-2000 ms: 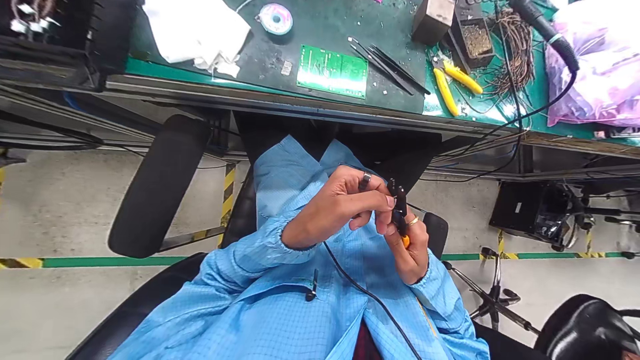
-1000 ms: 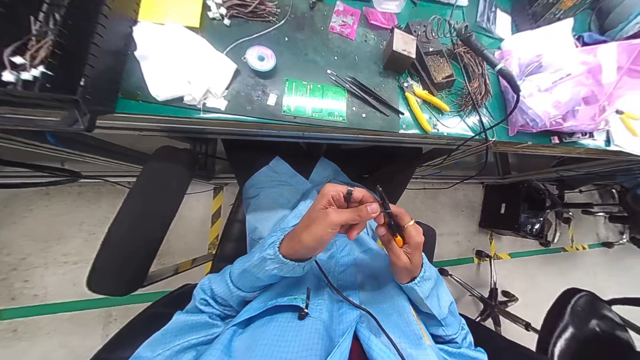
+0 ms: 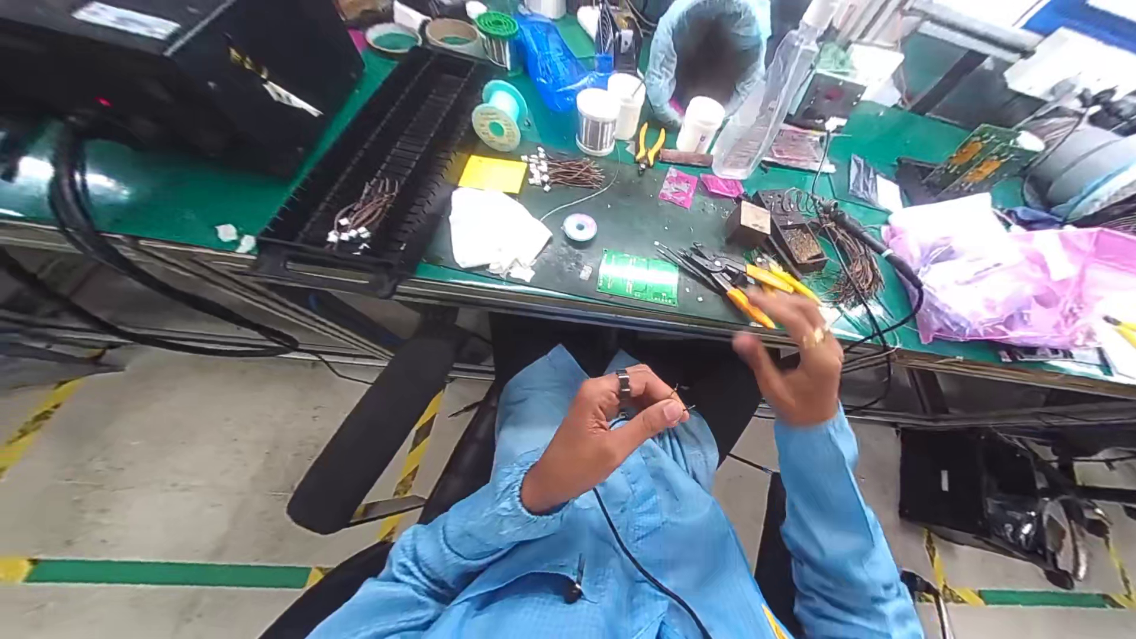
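Observation:
Thumb and fingertips of my left hand point(image 3: 612, 430) pinch a small part with thin wire-like leads point(image 3: 680, 404) above my lap; the part is too small to name. A black ring or band is on one finger. My right hand point(image 3: 799, 355), fingers spread and slightly blurred, is raised at the bench edge beside orange-handled pliers point(image 3: 750, 306). Yellow-handled cutters point(image 3: 781, 279) lie just beyond its fingertips. Left of these are black tweezers point(image 3: 688, 266) and a green circuit board point(image 3: 637, 277). A black cord point(image 3: 635, 555) runs down the blue smock from my left wrist.
On the bench stand a black slotted rack point(image 3: 382, 160), a solder spool point(image 3: 579, 228), white cloth point(image 3: 495, 229), a soldering iron point(image 3: 865, 238), a wooden block point(image 3: 749, 224) and pink plastic bags point(image 3: 1012, 275). Another person point(image 3: 708, 49) is across the bench. A black armrest point(image 3: 377, 435) is at my left.
My right hand has parted from my left hand and moved up to the bench. The orange-handled tool it held now lies by the tweezers. The view has shifted to show more of the bench.

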